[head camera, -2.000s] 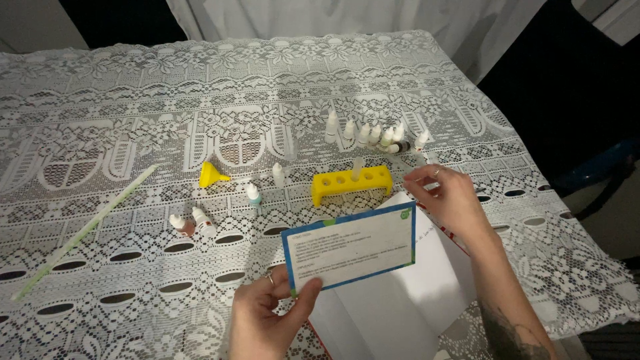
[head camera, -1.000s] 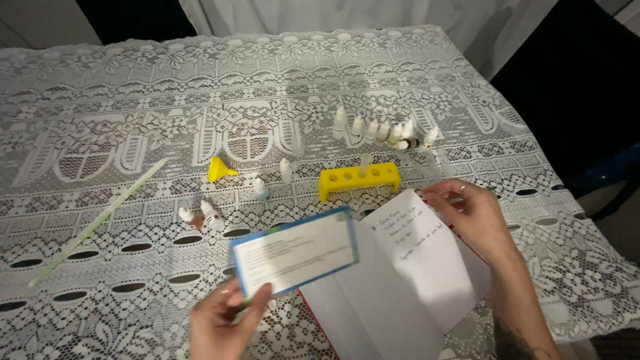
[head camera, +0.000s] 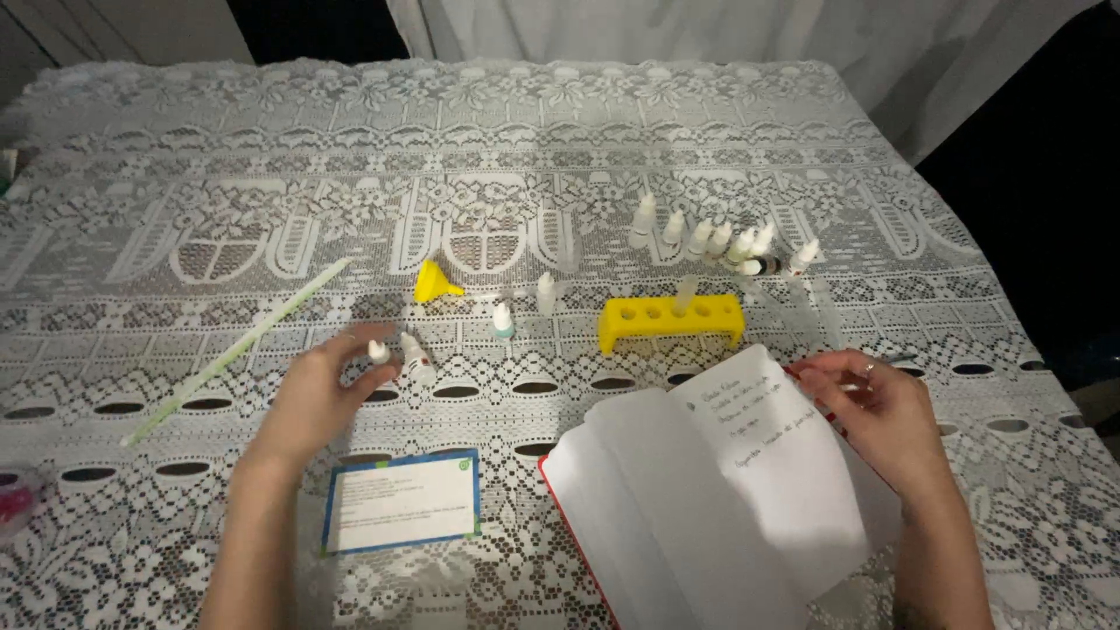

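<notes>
My left hand [head camera: 328, 385] has its thumb and fingers around a small white-capped dropper bottle [head camera: 378, 353]; whether they grip it is unclear. Beside it another dropper bottle [head camera: 418, 360] leans on the lace cloth. Below that hand lies a printed card [head camera: 402, 503] with a blue and green border. My right hand [head camera: 866, 394] is at the upper right edge of an open red-covered notebook [head camera: 779, 464] with handwriting, its fingertips on the cover or page edge. Behind the notebook stands a yellow test tube rack [head camera: 672, 317] with one clear tube [head camera: 685, 296] in it.
A yellow funnel [head camera: 434, 282], a teal-and-white dropper bottle [head camera: 502, 322] and a white one [head camera: 546, 293] are mid-table. Several dropper bottles [head camera: 700, 238] cluster behind the rack. A pale green strip [head camera: 236, 352] lies at left. A pink item [head camera: 15, 503] sits at the left edge.
The card, held in my left hand before, now lies on the cloth. My left hand has moved up to the small bottles. My right hand remains at the notebook's edge.
</notes>
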